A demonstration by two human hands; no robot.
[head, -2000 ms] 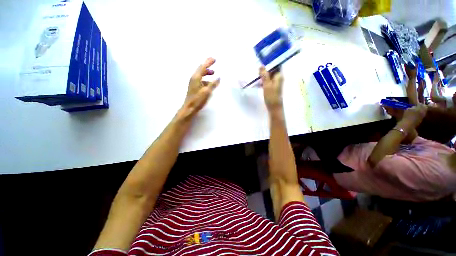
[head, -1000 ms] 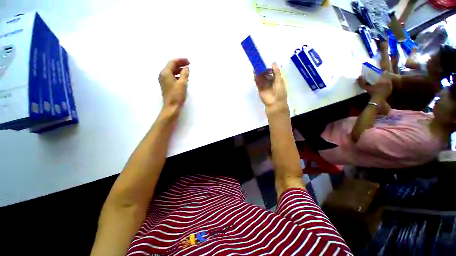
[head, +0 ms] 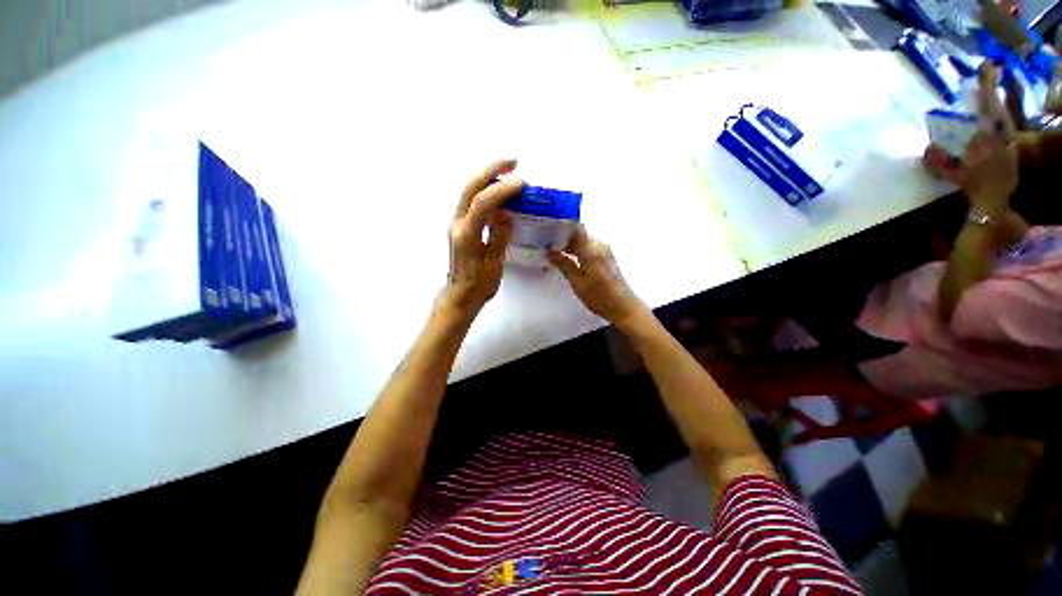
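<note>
A retail box [head: 543,219] with a blue end and a white face is held above the table in front of me. My left hand [head: 481,239] grips its left side, fingers at the blue top edge. My right hand [head: 590,270] holds its lower right corner. A stack of finished boxes [head: 241,249], blue edges side by side, stands at my left. Waiting boxes [head: 769,161] lie at my right, blue edges up, with hang tabs at their far ends.
The long white table [head: 384,105] has yellow tape lines. A co-worker in pink [head: 972,314] sits at the right, hands on a white box [head: 953,130]. A red stool [head: 839,390] is below the table edge. Loose blue-white goods [head: 932,64] and a dark blue item lie at the far right.
My right hand has brought the box left and nearer. My left hand, empty before, has taken hold of it too. The view has shifted, so the finished stack shows further right.
</note>
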